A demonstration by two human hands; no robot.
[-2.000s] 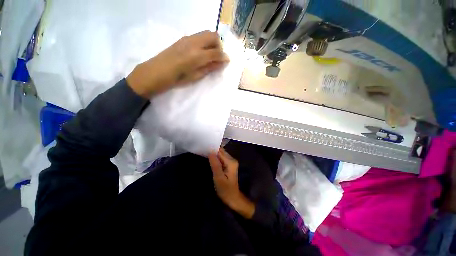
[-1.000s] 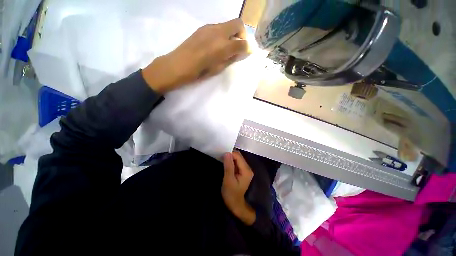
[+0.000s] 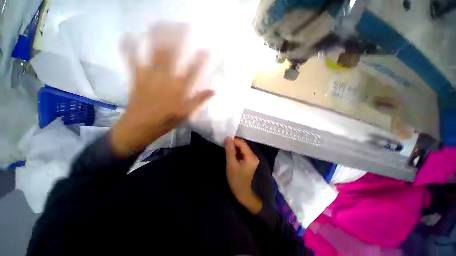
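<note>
A bright white fabric piece (image 3: 220,112) lies over the table to the left of the needle area and hangs over the front edge. My left hand (image 3: 162,90) is blurred, its fingers spread over the fabric, holding nothing. My right hand (image 3: 241,167) pinches the fabric's lower corner between thumb and finger at the table's front edge. The sewing machine head (image 3: 310,30) stands at upper right. The needle area is washed out by glare, so the fabric's edge there is hidden.
The beige machine bed (image 3: 300,90) carries a sticker. A grey ruler strip (image 3: 320,145) runs along the front edge, with blurred snips (image 3: 387,142) near its right end. A blue basket (image 3: 67,107) is at left. Pink fabric (image 3: 375,210) is heaped at lower right.
My left hand has let go near the needle area, moved left and down and opened. My right hand keeps its pinch on the corner. The view has shifted slightly.
</note>
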